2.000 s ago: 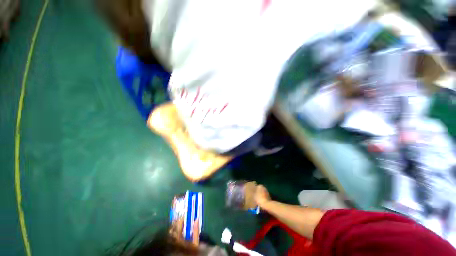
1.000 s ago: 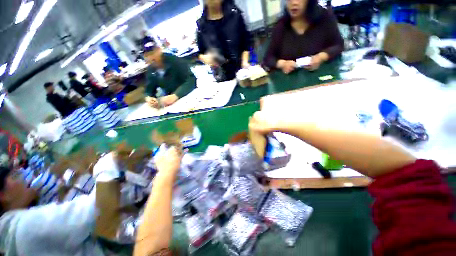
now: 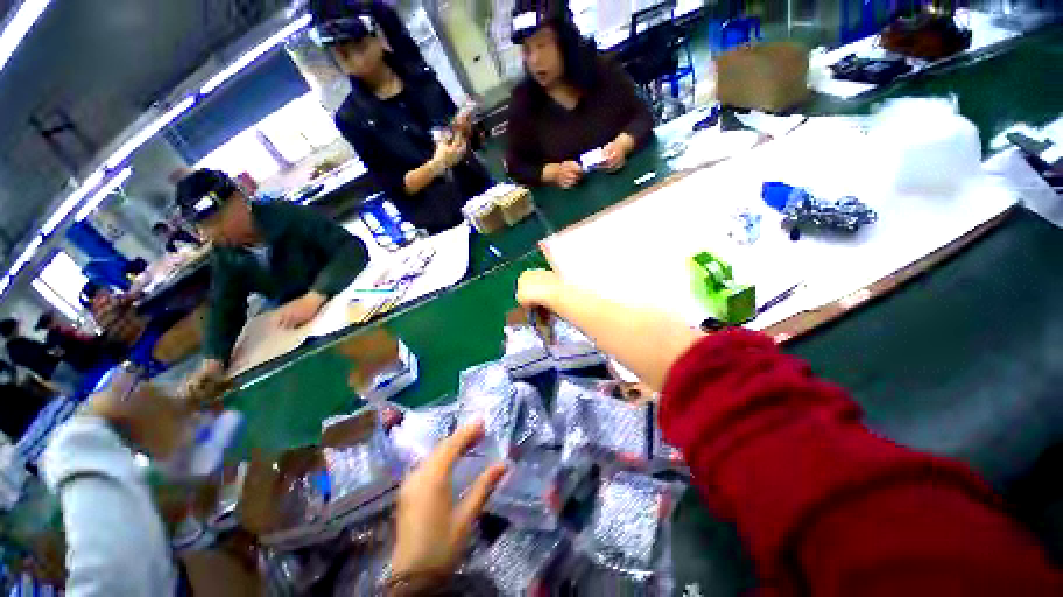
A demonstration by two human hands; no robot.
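My right hand (image 3: 541, 292), in a red sleeve, reaches out to the far side of the pile. Its fingers are on the raised brown flap of a small white carton (image 3: 567, 350) and grip it. My left hand (image 3: 437, 513) is over the near part of the pile, palm inward, fingers apart, holding nothing. Silvery bubble-wrapped products (image 3: 629, 513) lie heaped around and beyond it, some with red patches. Another open small carton (image 3: 391, 367) stands on the green bench, left of my right hand.
A worker's white sleeve (image 3: 105, 501) and blurred hand are at left, beside open brown cartons (image 3: 280, 496). On the white sheet (image 3: 653, 257) are a lime-green tape dispenser (image 3: 723, 288), a thin dark stick and a dark cable bundle (image 3: 828, 213). Three people are opposite, near a large brown carton (image 3: 762, 77).
The view has swung from the floor to the bench, then rightward. My left hand has drawn back from the far left of the pile and opened. My right hand remains at the carton.
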